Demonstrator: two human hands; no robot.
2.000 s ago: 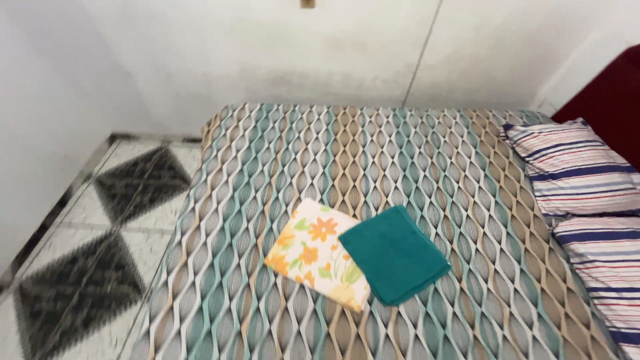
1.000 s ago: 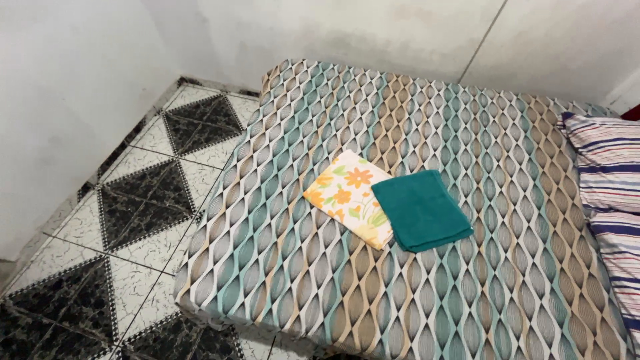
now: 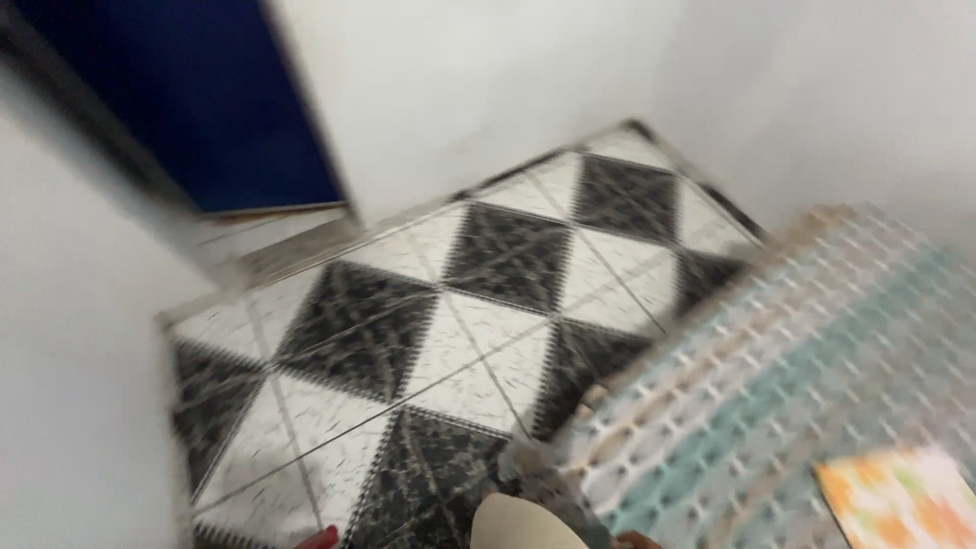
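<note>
At the bottom edge in the head view, a fingertip with a red nail, seemingly of my left hand (image 3: 319,538), shows over the tiled floor. A small blurred bit of skin, seemingly my right hand (image 3: 637,540), shows beside the bed's edge. The rest of both hands is out of view, so what they hold is hidden. Between them is a rounded cream-coloured thing (image 3: 526,524), whose kind I cannot tell. The folded floral cloth (image 3: 900,496) lies on the patterned bedspread (image 3: 762,412) at the lower right, blurred and cut off by the frame.
The bed's near corner juts into the black and white tiled floor (image 3: 480,358). A dark blue door or panel (image 3: 206,107) stands at the upper left, with a sill (image 3: 297,248) at its foot. White walls (image 3: 488,91) bound the floor.
The view has swung far left, from the bed to the floor and the blue panel. The teal cloth and striped pillows have left view; fingertips and the cream thing have appeared at the bottom.
</note>
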